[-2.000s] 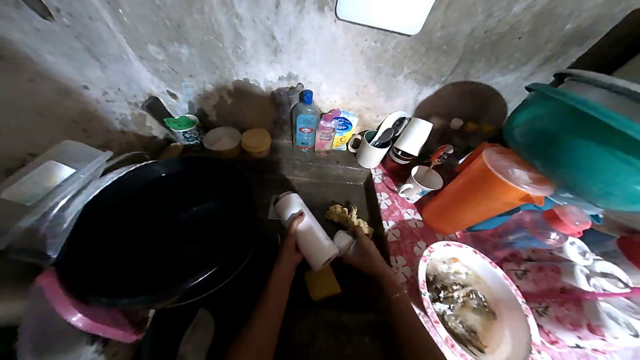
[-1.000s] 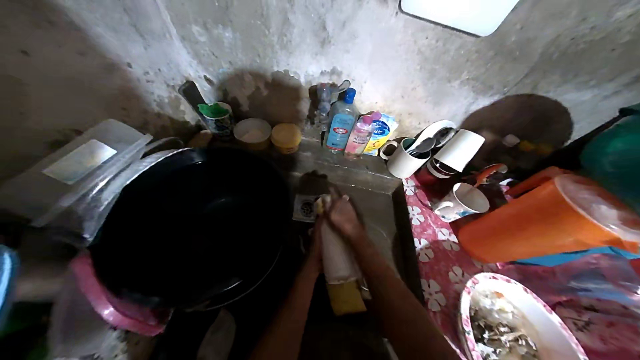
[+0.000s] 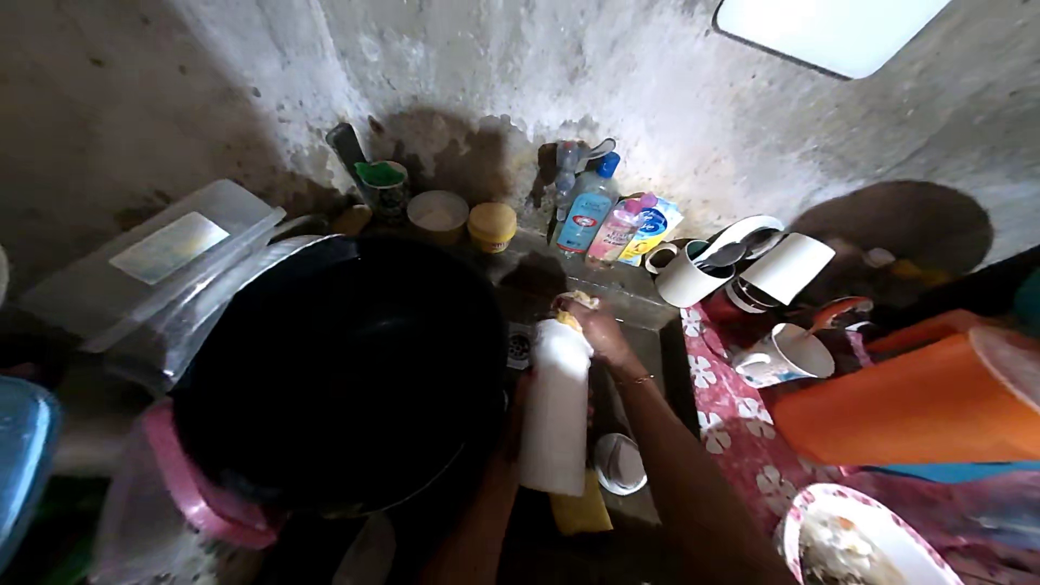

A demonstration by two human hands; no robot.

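Note:
A white bottle [image 3: 556, 410] lies lengthwise above the sink basin, its mouth end pointing toward the wall. My left hand [image 3: 524, 390] is mostly hidden along the bottle's left side, supporting it. My right hand [image 3: 591, 323] is closed around a crumpled yellowish sponge or scrubber [image 3: 571, 318] at the bottle's mouth end. Right of the bottle's lower part, a round white lid or cup [image 3: 621, 464] rests in the basin. A yellow sponge or cloth [image 3: 581, 505] shows below the bottle's base. The sink drain [image 3: 518, 346] is just left of the bottle.
A large black basin [image 3: 341, 374] fills the left side. Bottles, including a blue-capped one [image 3: 587, 213], and small tubs [image 3: 492, 227] line the back ledge. Mugs [image 3: 784, 356], an orange pitcher [image 3: 910, 398] and a bowl with food scraps [image 3: 861, 544] stand on the flowered cloth at right.
The scrubber, lying in the sink two seconds ago, is now in my right hand at the bottle's mouth end. The round white piece held by my right hand then now lies in the basin.

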